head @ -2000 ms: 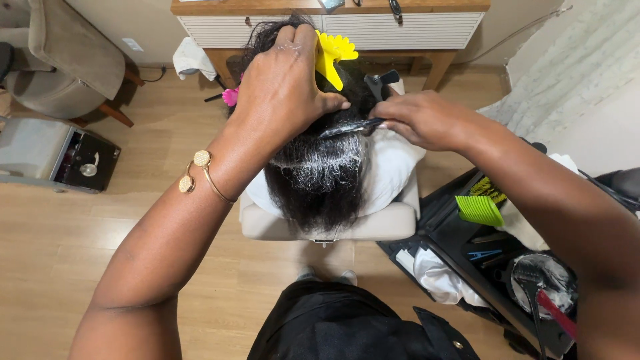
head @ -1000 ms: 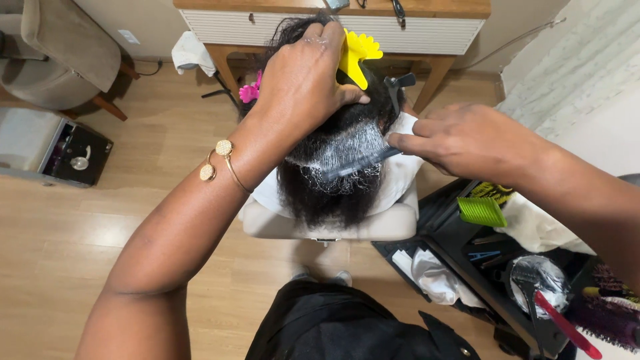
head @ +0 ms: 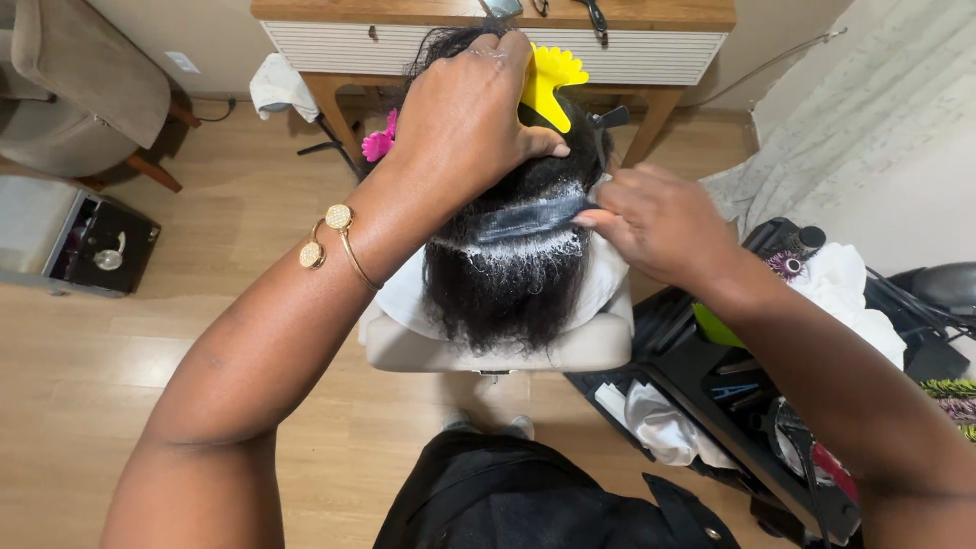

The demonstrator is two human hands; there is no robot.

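Observation:
A seated person's dark hair (head: 499, 293) hangs over the chair back, with white cream across a section at the back of the head. My right hand (head: 659, 221) grips a dark comb (head: 526, 219), blurred, which lies across the creamed hair. On the upper left of the head rests my left hand (head: 473, 110), fingers bent and thumb pressed on the hair; whether it holds a strand is hidden. Beside it a yellow claw clip (head: 550, 82) sits in the hair. A pink clip (head: 379, 139) is at the left, and a dark clip (head: 611, 117) at the right.
The beige chair back (head: 499, 347) stands before me. At the right is a black trolley (head: 671, 396) with a green comb (head: 715, 326), a bowl and white cloths. Beyond the head stands a wooden dresser (head: 496, 49). A grey armchair (head: 91, 84) is at the far left.
The comb shows flat across the creamed hair, higher than a second ago. My right hand has moved up with it. My left hand remains on the head.

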